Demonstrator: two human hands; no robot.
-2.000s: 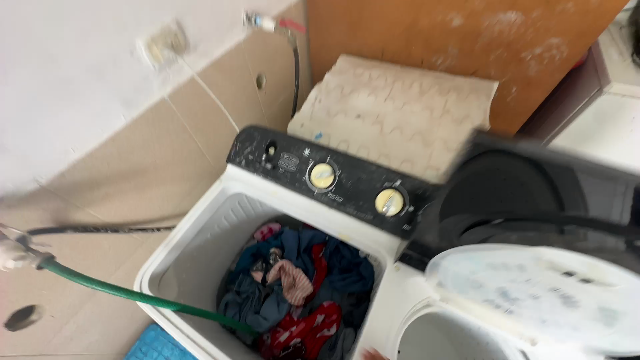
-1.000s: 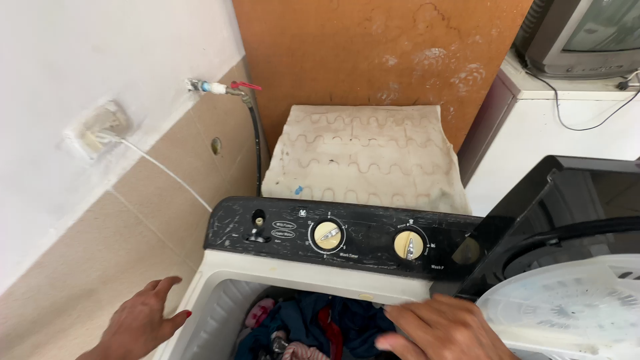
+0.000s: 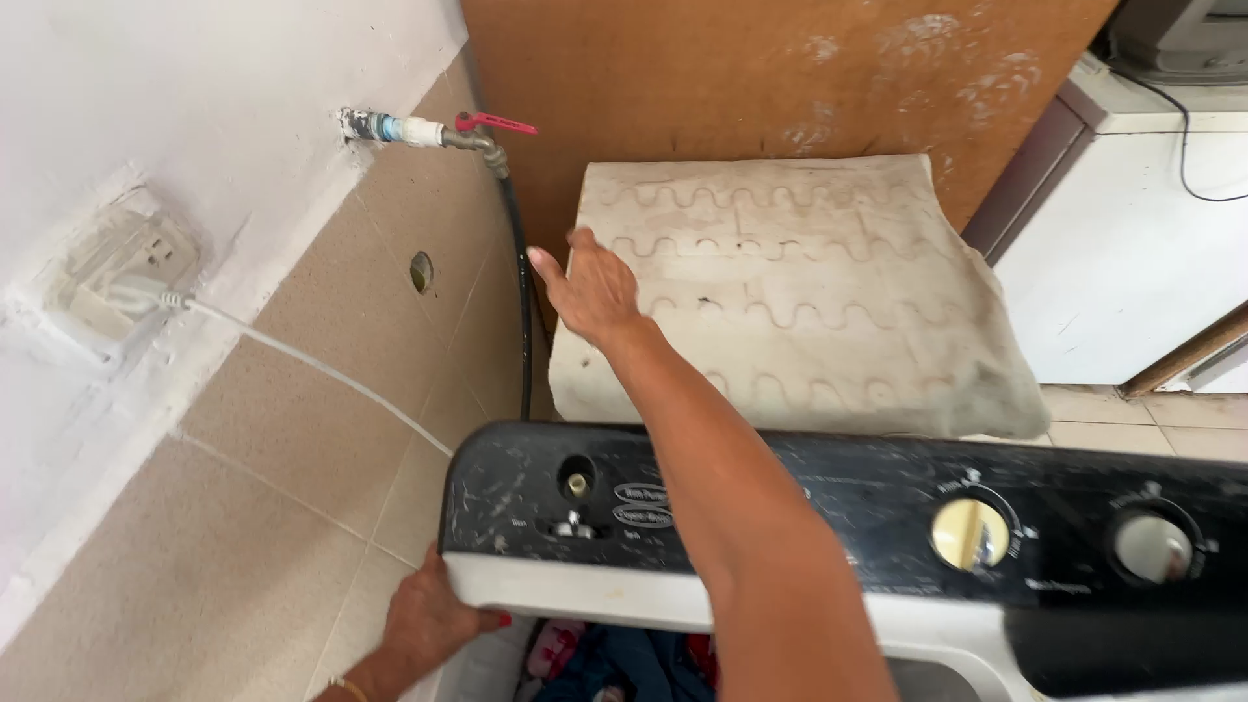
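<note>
My left hand [image 3: 429, 609] holds the left rim of a white twin-tub washing machine [image 3: 585, 590], its thumb with red nail polish over the inner edge. My right hand [image 3: 597, 288] reaches across the black control panel [image 3: 829, 487], fingers spread and holding nothing, over the left edge of a stained beige cushion or padded cover [image 3: 799, 283]. It is not plain whether it touches the cushion. Right of my forearm is a cream dial [image 3: 970, 534], with a paler dial [image 3: 1152, 548] beyond. Dark blue and red clothes [image 3: 624, 663] lie in the tub, partly hidden.
A tap [image 3: 473, 139] with a red lever feeds a black hose [image 3: 524, 322] along the tiled wall. A white cord [image 3: 322, 369] runs from the wall socket [image 3: 127, 273] behind the machine. An orange-brown wooden panel [image 3: 741, 78] stands behind; a white cabinet [image 3: 1150, 244] is at right.
My right hand has moved from above the tub, forward over the panel to the cushion. My left hand has come onto the machine's rim. The green hose, in the tub two seconds ago, is out of view.
</note>
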